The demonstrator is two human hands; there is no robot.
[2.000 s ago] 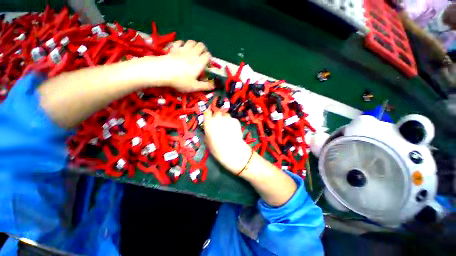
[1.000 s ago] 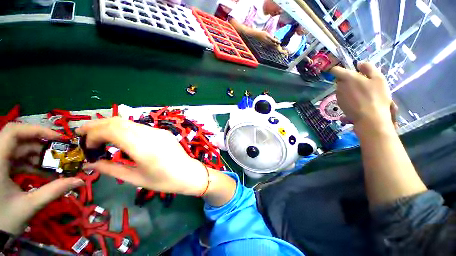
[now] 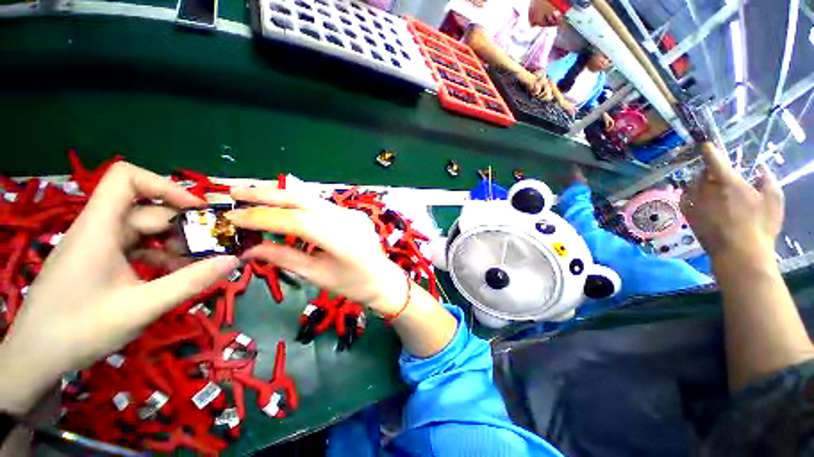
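A small open watch-like housing (image 3: 212, 230) shows white and gold-yellow insides and a black rim. It is held above the heap. My left hand (image 3: 98, 286) grips its left side with thumb and fingers. My right hand (image 3: 326, 245), with a thin red cord at the wrist, has its fingertips on the right side, beside a dark part mostly hidden under them. Red plastic clamps (image 3: 201, 393) with small white labels lie heaped under and around my left hand. Clamps with black blocks (image 3: 335, 319) lie below my right hand.
A white bear-faced fan (image 3: 513, 268) stands right of my right hand. Small gold-and-black units (image 3: 385, 158) lie on the green belt. A white tray (image 3: 348, 36) and a red tray (image 3: 460, 71) lie across it. Another person's hand (image 3: 736, 210) reaches in at right.
Both hands have left the clamp pile and now hold the open housing. Since one second ago, hands, housing and fan appear further right in view. The other person's hand has moved right and lower.
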